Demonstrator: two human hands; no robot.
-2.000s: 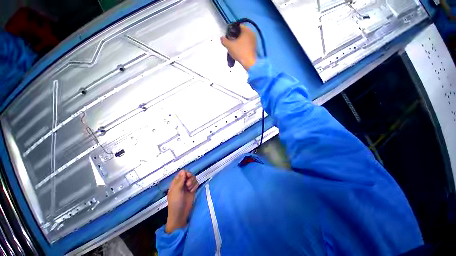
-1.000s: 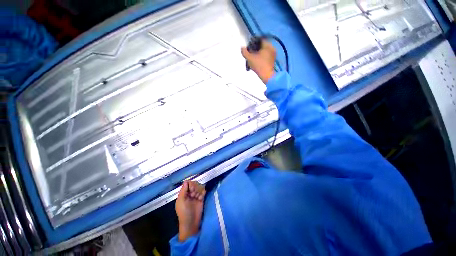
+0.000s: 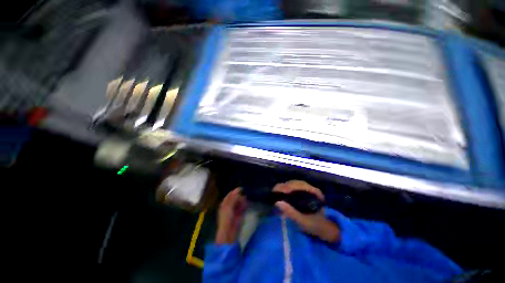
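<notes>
The frame is heavily motion-blurred. My right hand [image 3: 303,209] is closed around the black screwdriver [image 3: 302,201], held roughly level in front of my chest, below the conveyor rail. My left hand [image 3: 231,210] is beside the driver's left end, fingers bent; whether it touches the driver or holds anything is too blurred to tell. The silvery display back panel [image 3: 332,88] lies on its blue carrier board [image 3: 457,83] beyond my hands. Neither hand touches the panel.
The bright conveyor side rail [image 3: 332,167] runs between my hands and the panel. Shiny rollers [image 3: 145,102] show at the left. A brownish round thing with a whitish centre [image 3: 188,185] is below the rail. A yellow floor marking [image 3: 195,243] is at the lower left. Part of another panel [image 3: 496,74] is at the right edge.
The view has swung left. My right hand with the screwdriver has moved from over the panel back to my chest. My left hand is now close to the driver.
</notes>
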